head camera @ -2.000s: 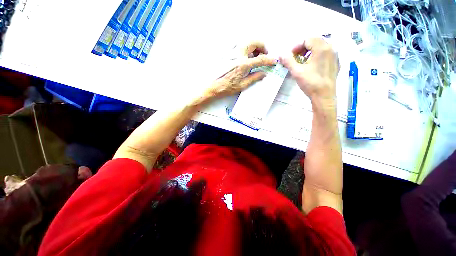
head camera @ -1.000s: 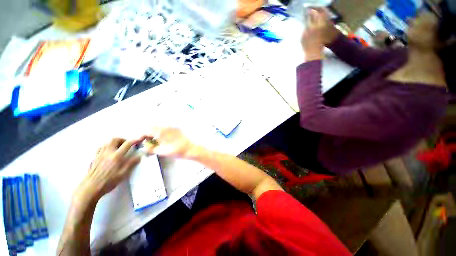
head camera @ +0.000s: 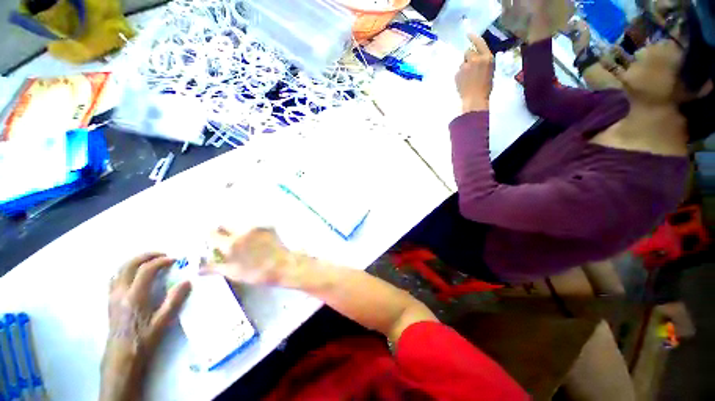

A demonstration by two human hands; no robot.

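A slim white carton with blue edges (head camera: 215, 321) lies on the white table in front of me, tilted towards the table's near edge. My left hand (head camera: 145, 301) is on its left side, with thumb and fingers around the upper end. My right hand (head camera: 251, 257) is at the carton's top right corner, its fingertips bent together. Whether the right fingertips hold a small part cannot be told; they are blurred. A second white carton with a blue edge (head camera: 333, 205) lies flat to the right, apart from my hands.
Blue-edged cartons (head camera: 19, 356) stand in a row at the lower left. A heap of white cables (head camera: 259, 70) lies behind the table. A blue-and-white packet (head camera: 55, 168) lies at the far left. A person in a purple sleeve (head camera: 509, 184) works at the right.
The view has swung right, bringing the cable heap and the other person into view. My left hand now sits lower along the carton's left side, and the hands are farther apart at its top.
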